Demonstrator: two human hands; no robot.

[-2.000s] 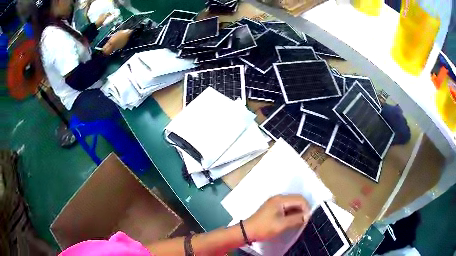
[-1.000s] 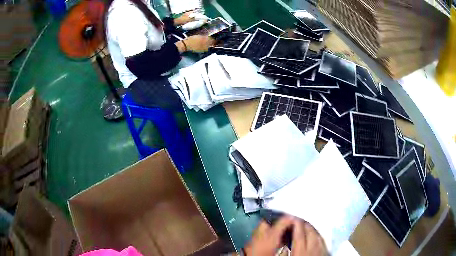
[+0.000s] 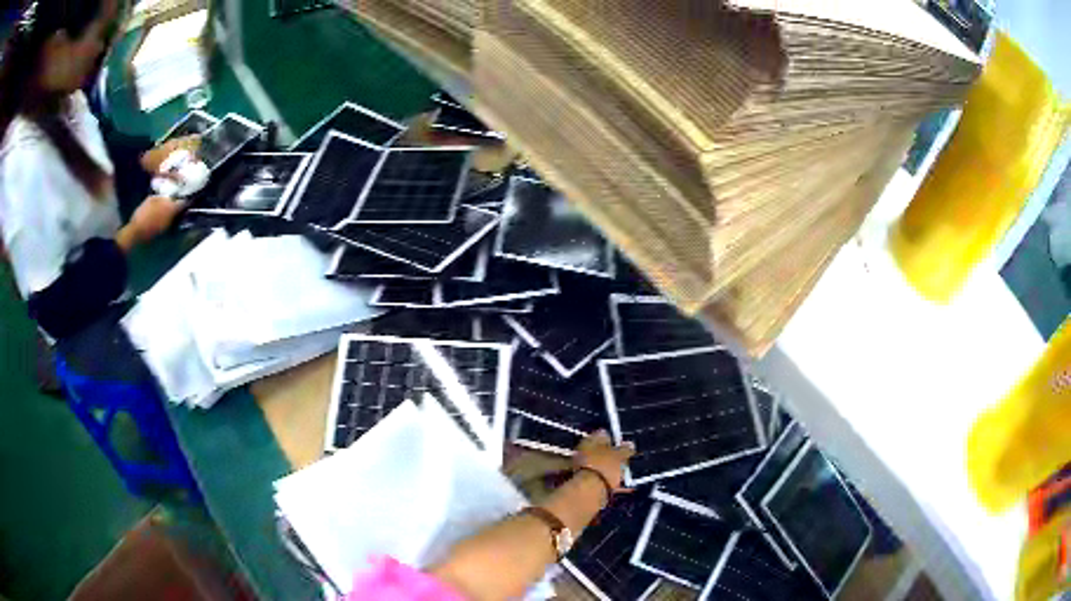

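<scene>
My left hand (image 3: 605, 459) reaches over the bench from the bottom, with bands on the wrist and a pink sleeve. Its fingers are closed on the lower left edge of a black solar panel (image 3: 684, 411) with a silver frame. The fingertips are small and partly hidden. The panel lies on a loose pile of similar panels. A stack of white sleeves (image 3: 393, 493) lies left of my forearm, partly cut off by the bottom edge. Another panel with pale grid lines (image 3: 411, 387) lies just behind that stack. My right hand is out of view.
A thick stack of brown cardboard sheets (image 3: 705, 176) overhangs the pile on the white shelf (image 3: 875, 387), beside yellow tape rolls (image 3: 981, 164). More white sleeves (image 3: 253, 311) lie at left. A seated person (image 3: 59, 223) handles something white beyond them.
The view has shifted towards the shelf. Both hands were at a white sleeve near the bench's front; now my left hand is at a panel in the pile and my right hand is out of view.
</scene>
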